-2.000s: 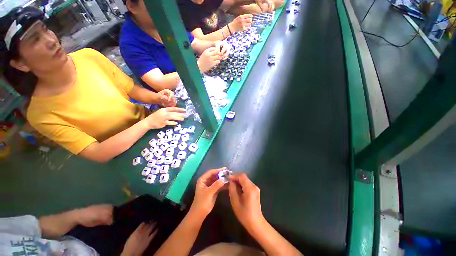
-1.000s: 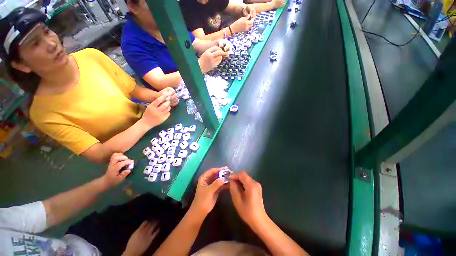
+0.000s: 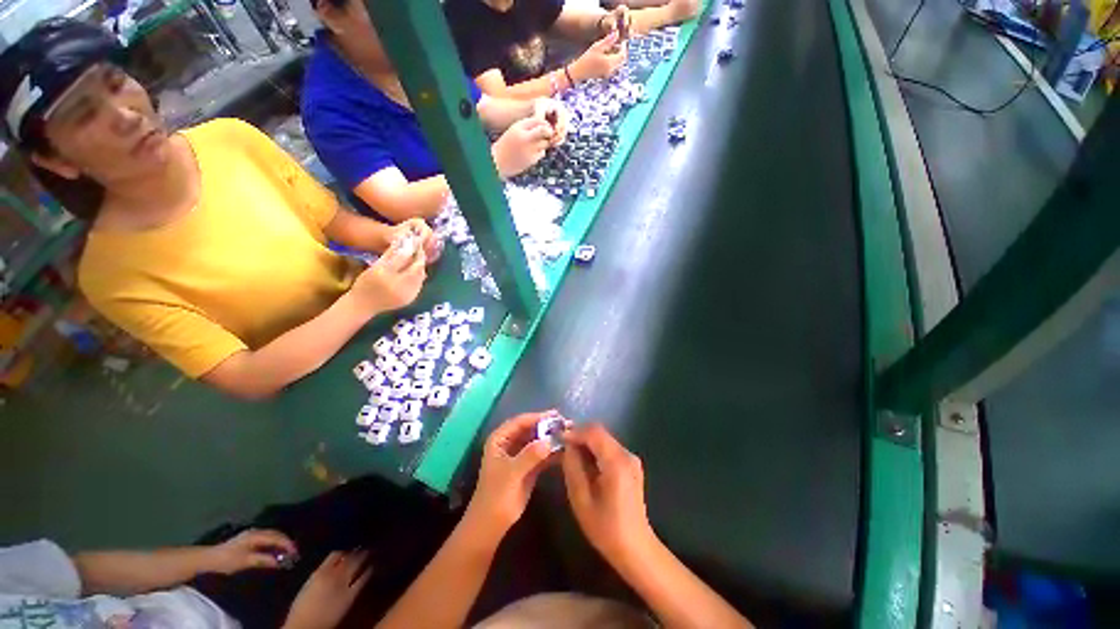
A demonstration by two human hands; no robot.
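A small white squarish unit with a dark, purplish centre (image 3: 550,431) is held above the near end of the dark conveyor belt (image 3: 737,320). My left hand (image 3: 506,471) grips the unit from its left side. My right hand (image 3: 602,482) has its fingertips against the unit's right side. Whether a tiny part is pinched in the right fingertips is too small to tell.
White housings (image 3: 412,369) lie loose on the green side table (image 3: 332,412). A slanting green post (image 3: 461,148) stands at the belt's left edge. Single units (image 3: 585,253) lie along the belt. Several people sit along the left; a green frame (image 3: 887,369) bounds the right.
The units on the belt have moved slightly away from me. The near-left person's hand reached to the side table and is now back near their lap with a small piece. My hands have barely moved.
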